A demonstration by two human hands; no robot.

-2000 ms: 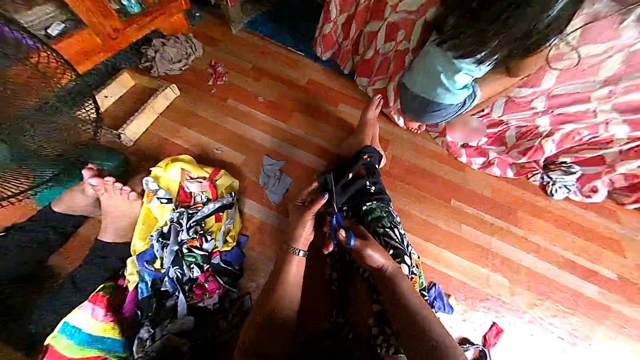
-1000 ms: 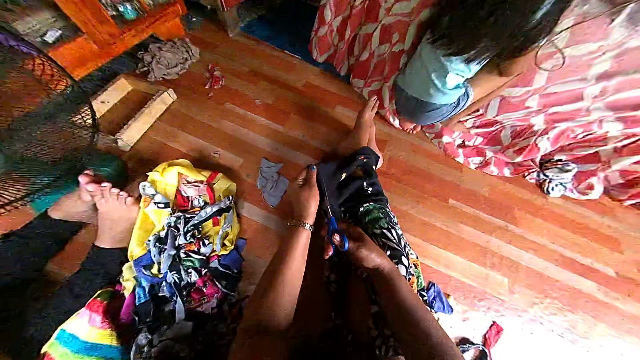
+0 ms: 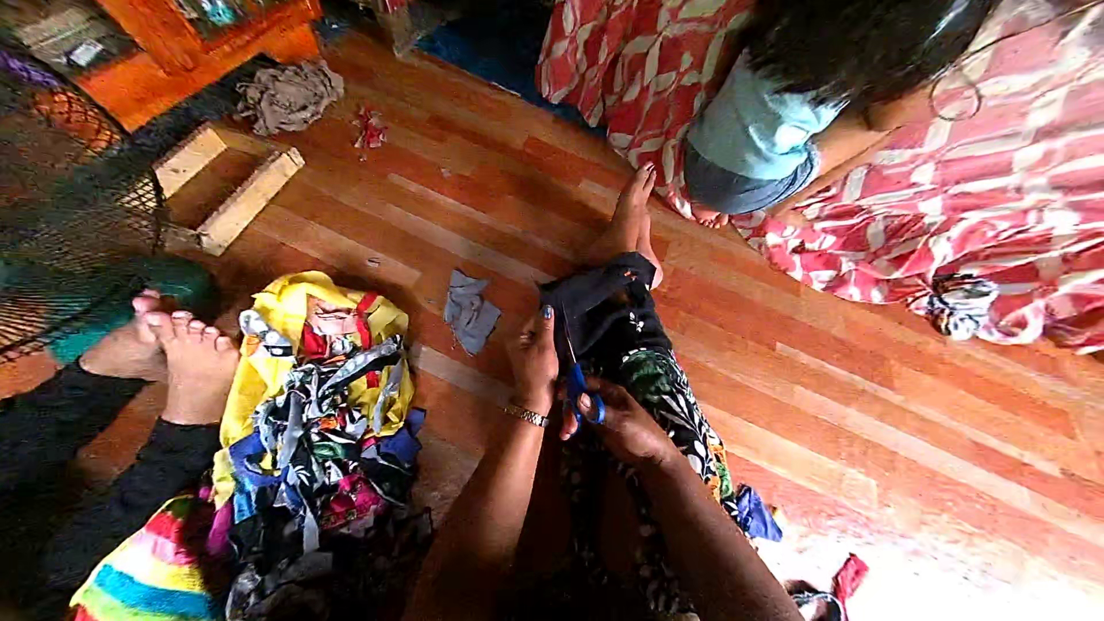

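My right hand grips the blue handles of a pair of scissors, whose blades point up at a black cloth lying over my lower leg. My left hand, with a metal-banded watch or bracelet at its wrist, holds the left edge of that cloth, thumb on top. Floral dark fabric covers my legs. Left of my arms lies a heap of cut cloth strips on a yellow cloth. A grey scrap rests on the wooden floor.
Another person's bare feet are beside the heap, near a mesh fan guard. A second person sits at upper right by a red patterned cloth. A wooden frame and a crumpled brown cloth lie at upper left.
My left hand has shifted slightly on the black cloth since two seconds ago, and more of the cloth now lies spread beyond the scissors. The scissors stay in my right hand.
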